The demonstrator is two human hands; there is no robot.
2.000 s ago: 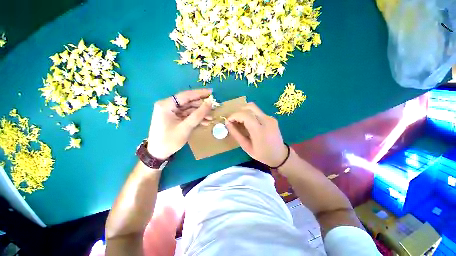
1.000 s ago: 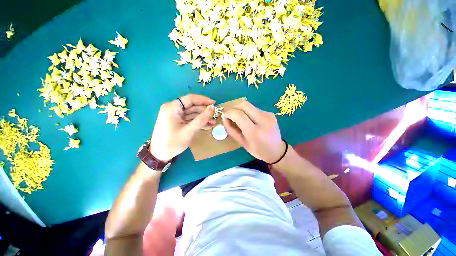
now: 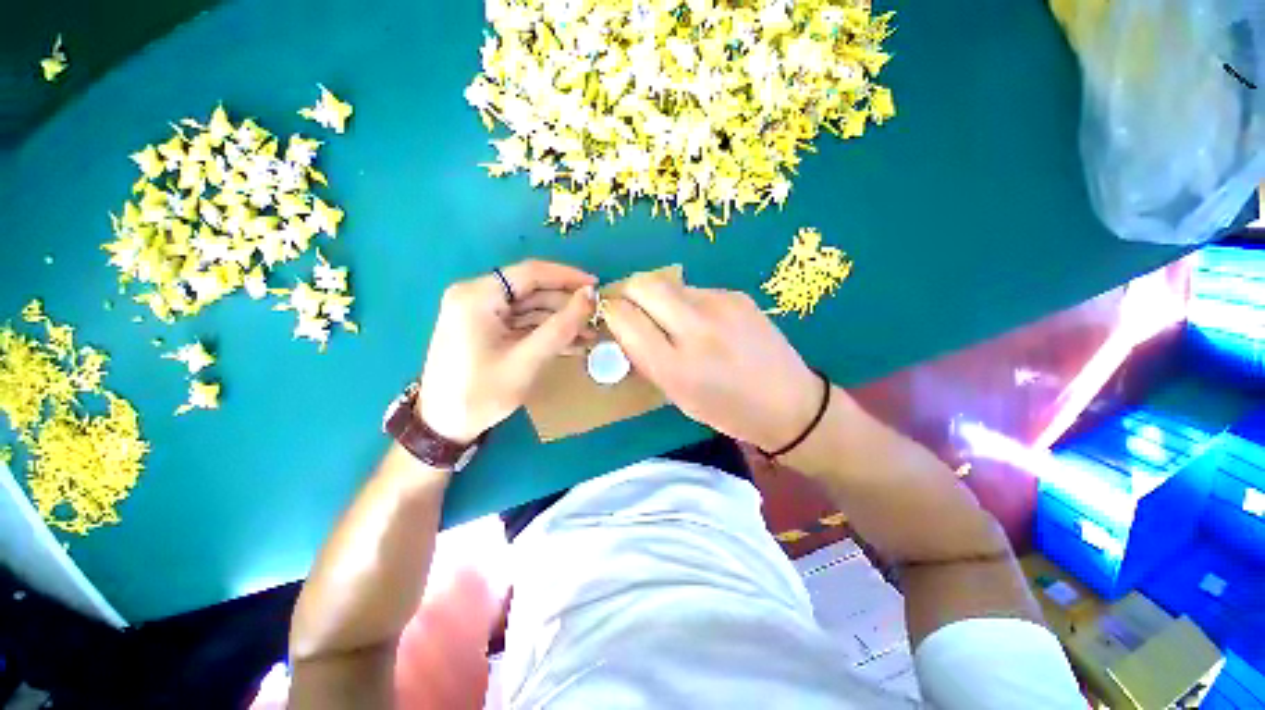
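My left hand (image 3: pixel 493 347) holds a small yellow star-shaped piece (image 3: pixel 597 308) between thumb and fingertips, mostly hidden by the fingers. My right hand (image 3: pixel 715 361) has its fingertips against that piece, touching my left fingertips. Whether the right fingers grip a separate small part cannot be told. Both hands are above the brown cardboard piece (image 3: pixel 583 405). A white round patch (image 3: pixel 608 364) lies on the cardboard, just below the fingertips.
A large heap of star-shaped pieces (image 3: pixel 680 104) is at top centre, a smaller heap (image 3: pixel 222 208) at left. Small yellow pieces lie right of the hands (image 3: pixel 807 272) and far left (image 3: pixel 83 444). A cloudy plastic bag (image 3: pixel 1165 139) is upper right; blue crates (image 3: pixel 1138 486) stand at right.
My right hand has moved in to my left fingertips, and its wrist has shifted right. My left hand has moved slightly down. The lone piece at the far top left has shifted right.
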